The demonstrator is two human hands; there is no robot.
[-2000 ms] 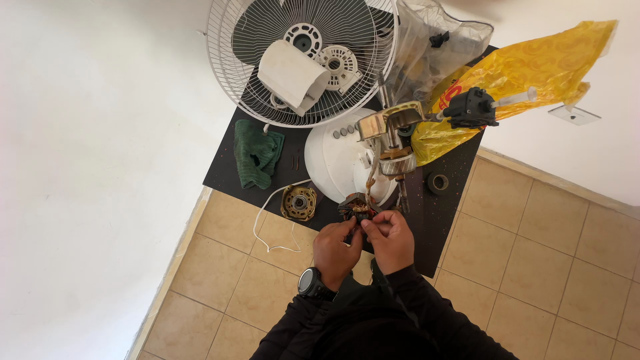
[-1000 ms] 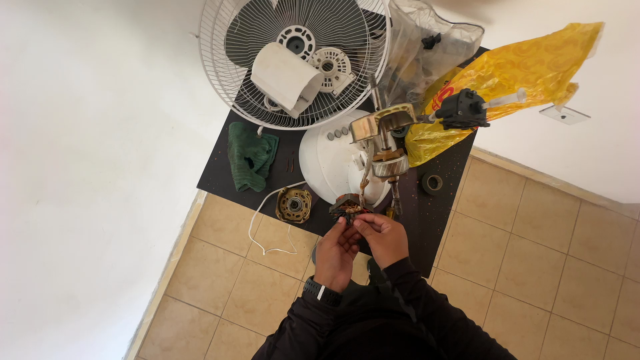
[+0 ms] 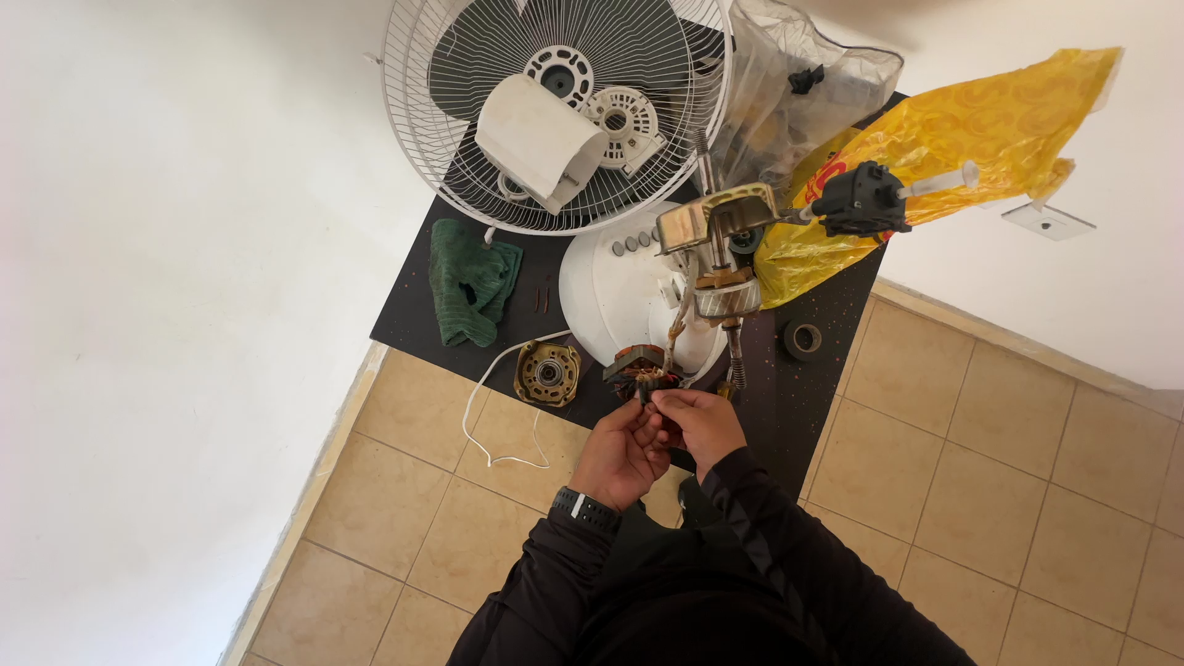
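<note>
Both hands meet at the near edge of the black table, over wires of a fan motor stator (image 3: 634,363) with copper windings. My left hand (image 3: 622,455), palm turned up, pinches a dark piece at the wires between thumb and finger. My right hand (image 3: 705,424) pinches the same small area from the right; what exactly sits in its fingertips is hidden. Above the stator stands the white fan base (image 3: 601,287), with the metal motor bracket and rotor (image 3: 727,294) over it. A brass-coloured motor end cover (image 3: 548,373) lies left of the stator.
A fan cage (image 3: 407,139) holds a white motor housing (image 3: 527,129) and a white vented cover (image 3: 638,120). A green cloth (image 3: 467,282), a roll of dark tape (image 3: 802,341), a yellow plastic bag (image 3: 962,129), a clear bag (image 3: 777,83) and a white cord (image 3: 474,407) surround the work.
My left hand has rolled so its palm faces up, and the watch face seen earlier is turned out of sight. Both hands stay at the stator wires.
</note>
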